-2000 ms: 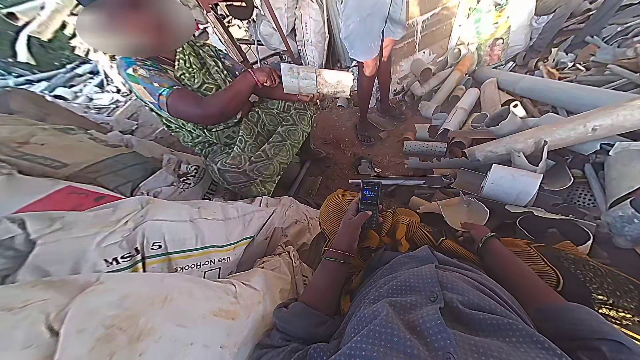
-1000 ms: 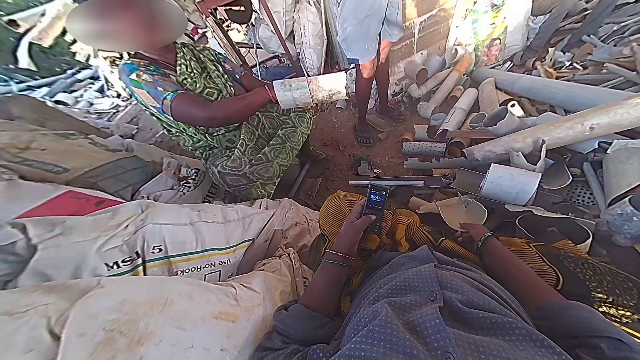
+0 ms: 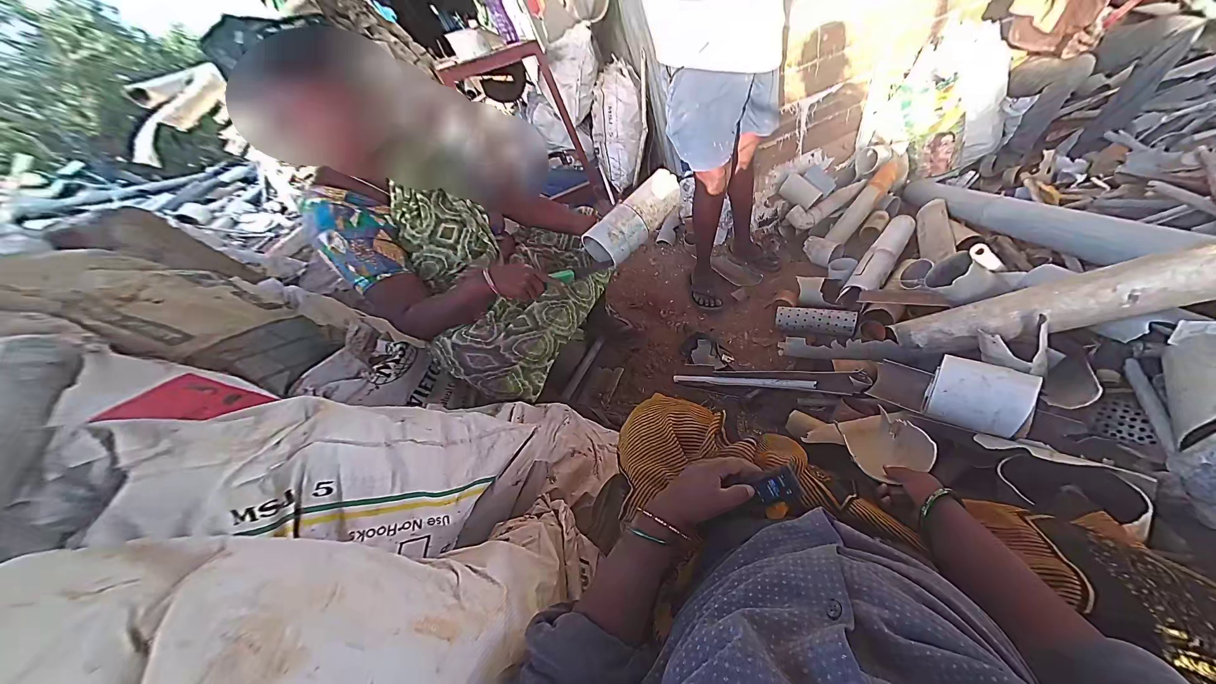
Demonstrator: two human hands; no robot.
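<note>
My left hand (image 3: pixel 711 489) is closed round a keypad mobile phone (image 3: pixel 777 487) with a lit screen, held low over my lap and turned sideways. Beneath it lies orange and black striped cloth (image 3: pixel 679 432). To the right, my right hand (image 3: pixel 909 491) grips the lower edge of a broken, curved piece of pale plastic pipe (image 3: pixel 890 446). Bangles circle both wrists. Just beyond that piece, a short white pipe section (image 3: pixel 981 394) rests on the heap.
White woven sacks (image 3: pixel 380 465) fill the left side. A seated person (image 3: pixel 513 332) holds a short pipe (image 3: pixel 632 218) and a green-handled tool (image 3: pixel 562 276). Another person stands (image 3: pixel 724 104) beyond. Scrap pipes (image 3: pixel 1045 294) are heaped at the right.
My left hand has lowered the phone toward my lap and tilted it to the side. The seated person has turned the pipe and leans toward it, with the green-handled tool now visible.
</note>
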